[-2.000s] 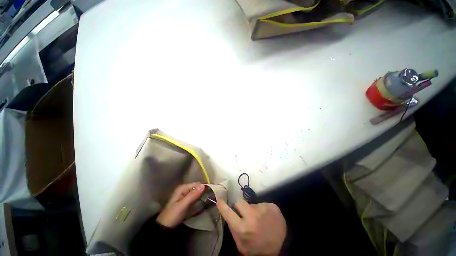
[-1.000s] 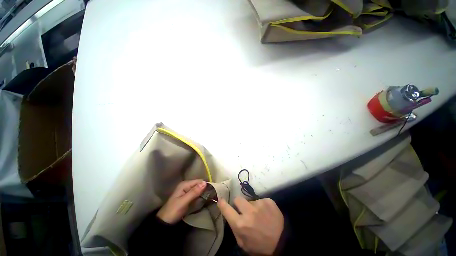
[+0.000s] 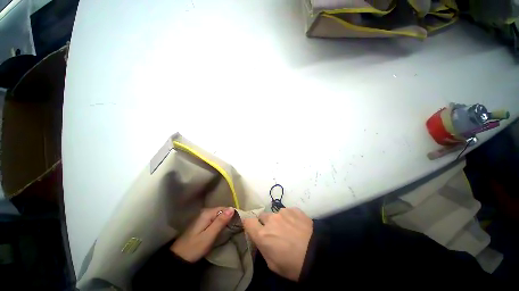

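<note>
A beige fabric bag (image 3: 139, 213) lies at the table's near edge, with yellow piping (image 3: 213, 163) curving from its upper corner to my hands and a small yellow mark on its panel. My left hand (image 3: 202, 230) pinches the cloth at the bag's edge, fingertips at the lower end of the piping. My right hand (image 3: 283, 238) is closed at the same folded edge, its fingers on the cloth; any tool in it is hidden. A black cord loop (image 3: 276, 196) sticks up just beyond my right hand.
More beige bags with yellow edges (image 3: 370, 25) lie at the far side. A red and grey pot (image 3: 449, 125) with handles stands at the right, a brown stick (image 3: 447, 152) beside it. Beige bags (image 3: 444, 213) hang below the right edge. A cardboard carton (image 3: 34, 125) is at the left.
My right hand has moved up and left against the bag edge, and its dark sleeve now reaches across the lower right. The thin metal shaft seen before is hidden. The view has shifted slightly.
</note>
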